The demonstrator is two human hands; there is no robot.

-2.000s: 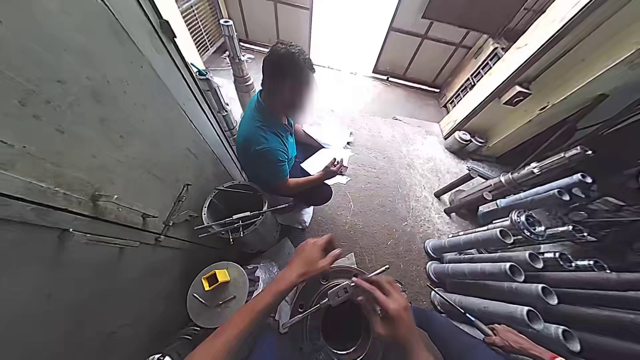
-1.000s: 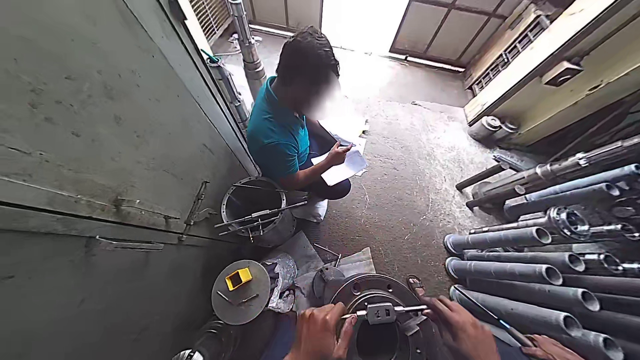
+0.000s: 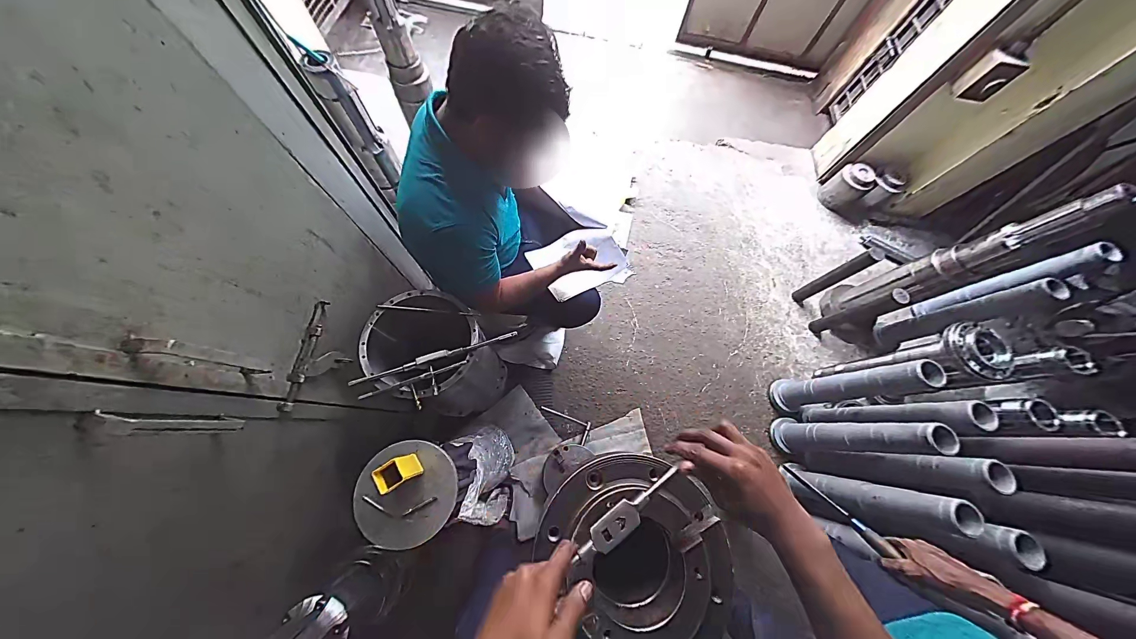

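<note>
A tap wrench with two straight handles lies slantwise over the bore of a round metal flange with bolt holes around its rim. My left hand grips the wrench's lower-left handle between thumb and fingers. My right hand is at the upper-right handle end, fingers bent around or against its tip; whether they close on it is unclear. A small metal block or bracket rests on the flange's right side. The wrench's underside and any tap in it are hidden.
Steel pipes are stacked at right, beside another person's hand holding a thin rod. A seated person has papers. At left stand a flanged cylinder bearing another tap wrench and a round plate with a yellow box.
The wrench has turned from nearly level to a slant, its right end farther up. My right hand has moved up with that end. The seated person's hand has moved over the papers.
</note>
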